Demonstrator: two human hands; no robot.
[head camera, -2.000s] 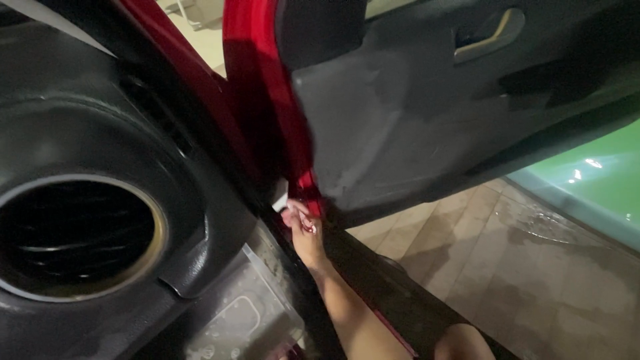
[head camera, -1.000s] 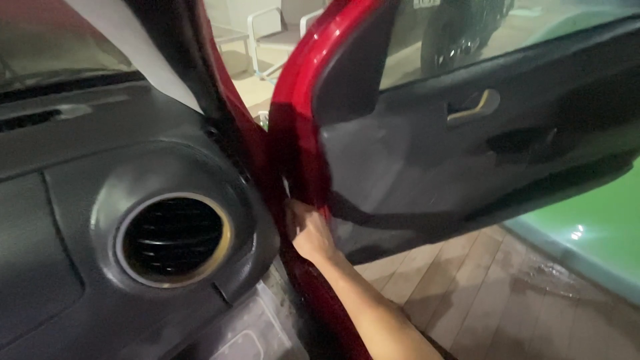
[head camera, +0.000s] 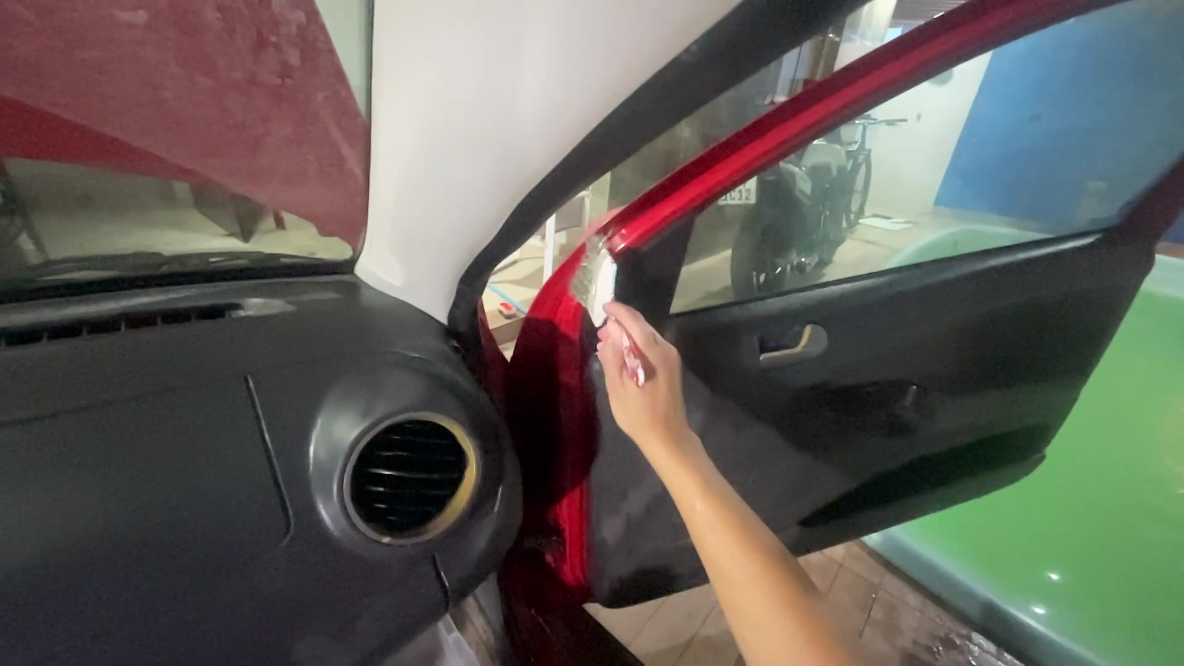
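My right hand (head camera: 640, 375) is closed around the handle of what looks like a flat brush (head camera: 603, 291), its body white. The brush's pale tip lies against the red painted front edge of the open car door (head camera: 578, 324), by the lower front corner of the window. Part of the handle, with reddish marks, shows between my fingers. To the right of the hand is the black door panel (head camera: 731, 416) with its inner door handle (head camera: 795, 345). My left hand is out of view.
The black dashboard (head camera: 166, 444) with a round air vent (head camera: 412, 476) fills the left. A pale windshield pillar (head camera: 462, 120) rises above it. Beyond the door are a green water-filled pool or tub (head camera: 1091, 444), a motorcycle (head camera: 786, 213) and a tiled floor (head camera: 680, 629).
My right hand has moved up along the door's red front edge, from low beside the dashboard to the window corner. The view has tilted up. The brush shows more fully now.
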